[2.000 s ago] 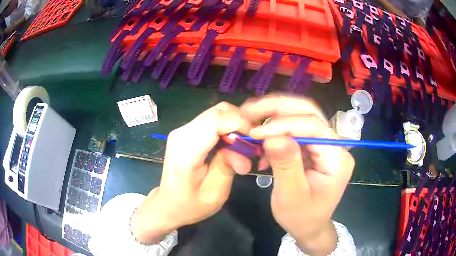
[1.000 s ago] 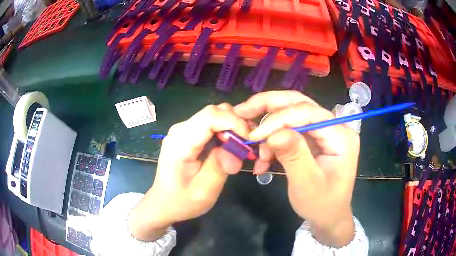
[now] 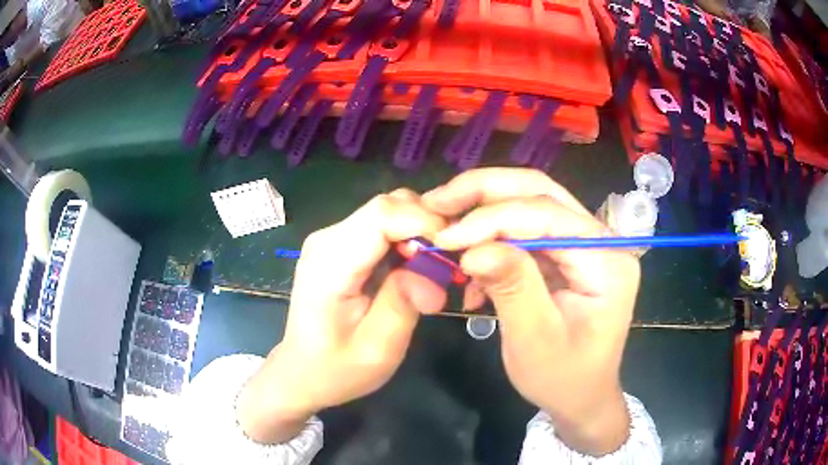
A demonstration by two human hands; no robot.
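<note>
My left hand [image 3: 349,309] holds a small dark purple and red watch case [image 3: 430,265] between thumb and fingers, above the dark green bench mat. My right hand [image 3: 545,291] grips a thin blue stick tool [image 3: 635,242] like a pen. The stick lies nearly level and sticks out far to the right. Its working end is at the top edge of the case, partly hidden by my fingers. Most of the case is covered by both hands. The fingertips of both hands are close together at the case.
Red trays [image 3: 545,45] with purple straps stand behind. A tape dispenser [image 3: 86,291] and a sheet of dark squares [image 3: 162,341] are left. A white card [image 3: 248,208] and a spare blue stick [image 3: 287,253] lie nearer. An open clear pot [image 3: 633,212] and a round roll [image 3: 755,252] are right.
The outer end of the blue stick has swung up, then back down to nearly level. The case has tilted slightly in my left hand. Both hands keep their holds.
</note>
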